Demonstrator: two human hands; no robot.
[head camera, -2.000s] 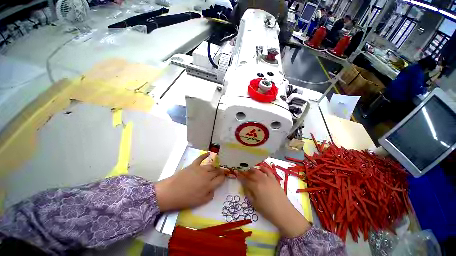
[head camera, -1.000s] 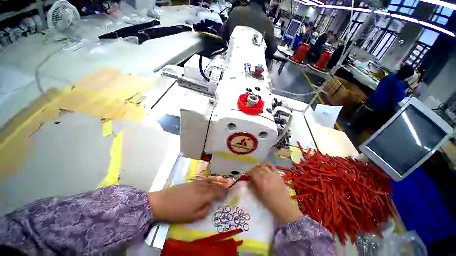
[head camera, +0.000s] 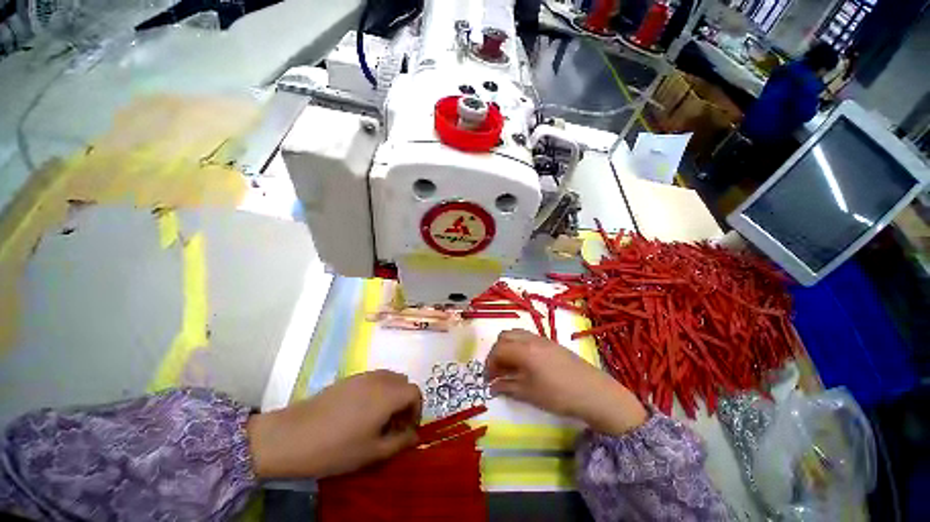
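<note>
A bunch of red straps (head camera: 408, 487) lies at the near edge of the taped machine bed (head camera: 525, 438). My left hand (head camera: 342, 423) is at the top of the bunch, its fingertips closed on one red strap (head camera: 452, 419) that angles up to the right. Small metal rings (head camera: 449, 387) lie loosely in front of the needle area. My right hand (head camera: 540, 375) is at the right edge of the rings, fingertips together; whether it pinches a ring cannot be seen. The white sewing machine head (head camera: 454, 194) stands behind the rings.
A large heap of red ring tabs (head camera: 683, 316) lies right of the machine, with a clear plastic bag (head camera: 816, 449) below it. A screen (head camera: 831, 194) stands at the right. The side board (head camera: 92, 306) is at the left. A person in blue (head camera: 785, 97) is at the back right.
Both hands have moved from under the machine head towards me, the left to the strap bunch, the right to the rings. The view has tilted down and closer.
</note>
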